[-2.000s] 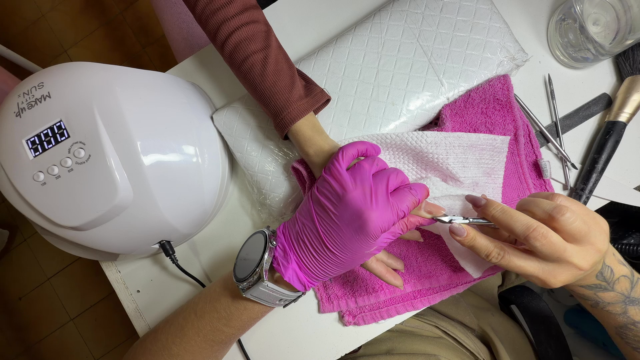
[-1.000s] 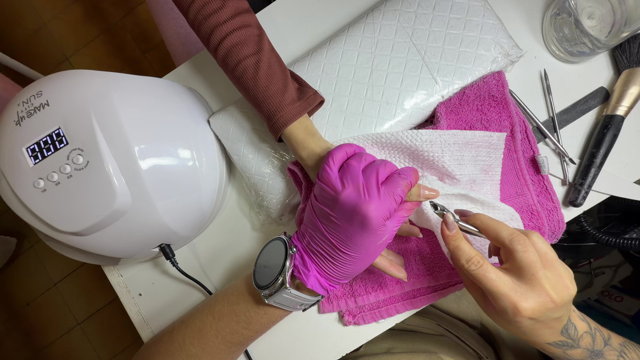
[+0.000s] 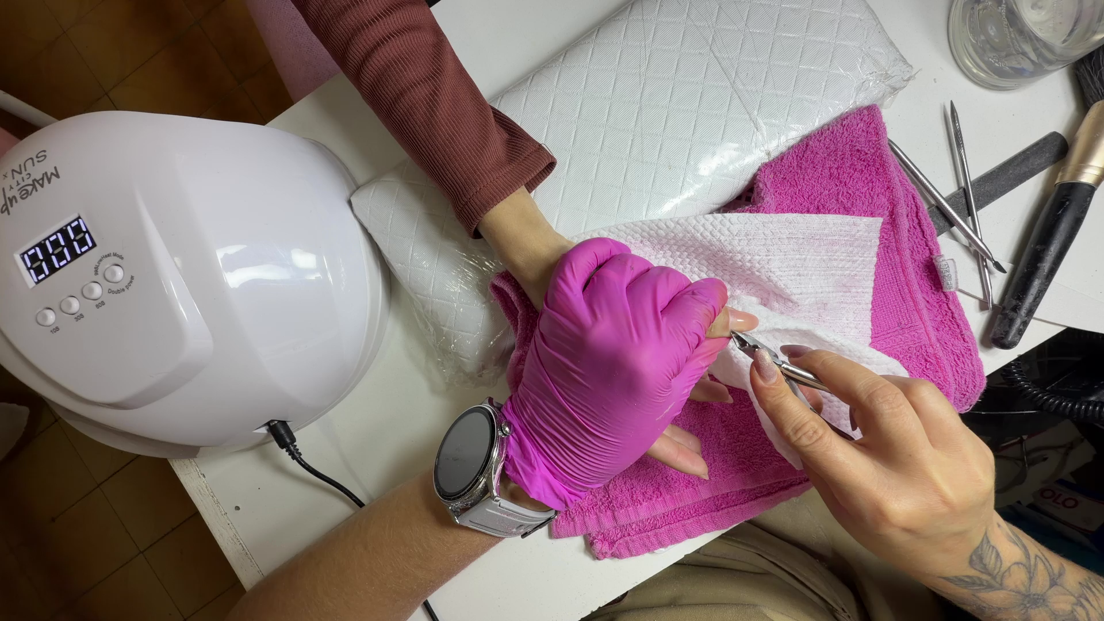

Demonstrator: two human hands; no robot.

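My left hand, in a magenta disposable glove with a watch at the wrist, is closed around the fingers of another person's hand. That person's arm, in a ribbed maroon sleeve, reaches in from the top. My bare right hand holds metal cuticle nippers, whose tips are at a fingertip of the held hand. Whether the jaws touch the skin is too small to tell. Below the hands lie a white paper towel and a folded pink terry towel.
A white nail lamp with a lit display stands left, its black cable trailing down. A plastic-wrapped quilted hand rest lies behind. At right are metal manicure tools, a nail file, a black-handled brush and a glass jar.
My right hand pulled the nippers back from the held fingertip between the first two views; now their tips are back at it. My left hand keeps its hold on the other person's fingers.
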